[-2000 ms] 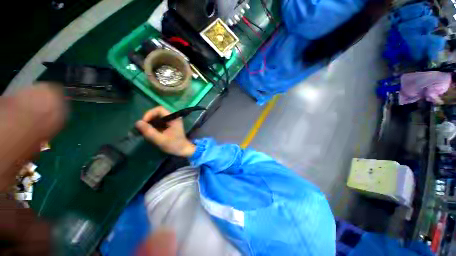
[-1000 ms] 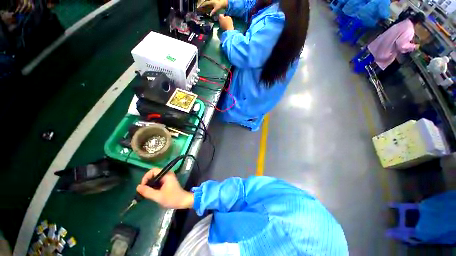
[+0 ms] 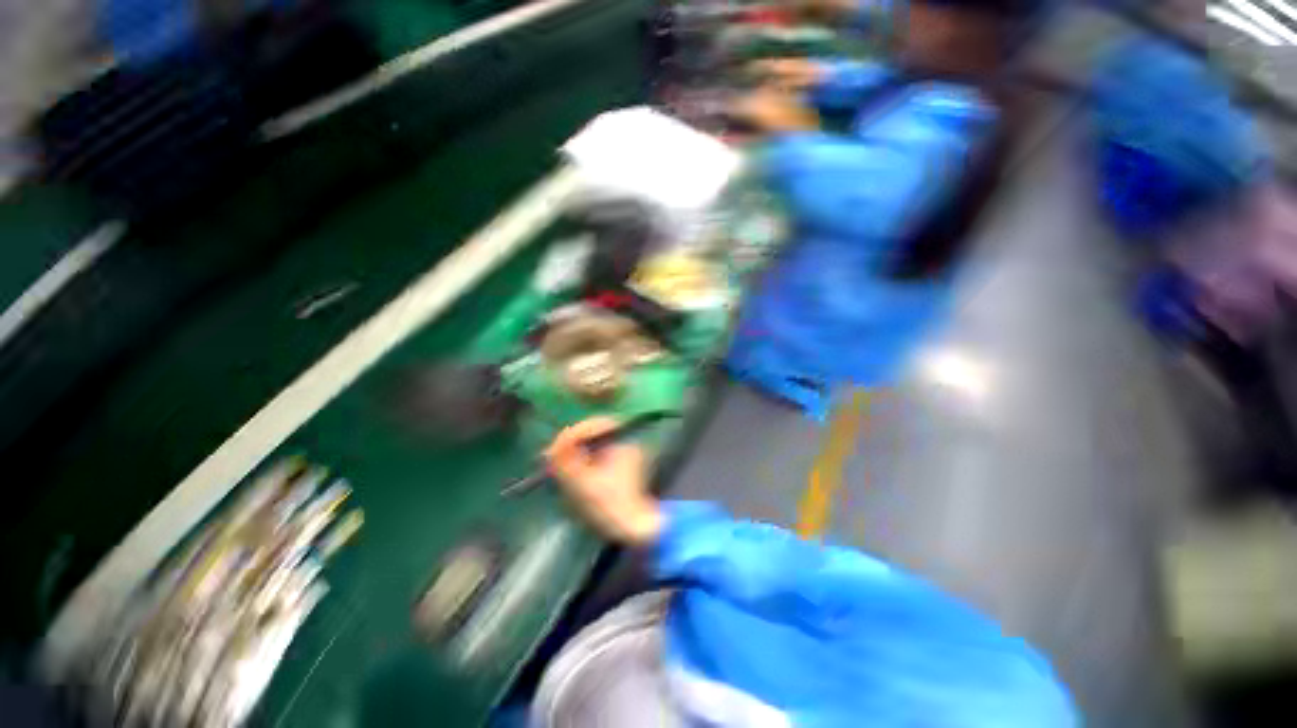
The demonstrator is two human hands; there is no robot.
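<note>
The frame is strongly blurred. My right hand [image 3: 605, 481], in a blue sleeve, holds the dark pen-like soldering iron [image 3: 532, 481] over the green bench, its tip end pointing left. The small dark fixture [image 3: 457, 589] lies on the mat below and left of the hand; whether a part sits in it cannot be told. A blurred pile of white and yellowish parts [image 3: 235, 605] lies at the lower left. My left hand is not in view.
The green tray [image 3: 662, 394] holds the round brownish pot [image 3: 595, 353]. A dark blurred object [image 3: 452, 400] lies left of it. A yellowish pad [image 3: 680, 279] and white box [image 3: 652, 157] stand beyond. A person in blue [image 3: 868, 213] sits at the bench further along.
The view has swung, so the bench, tray and my right hand appear further right and more of the parts pile shows. My right hand still holds the iron.
</note>
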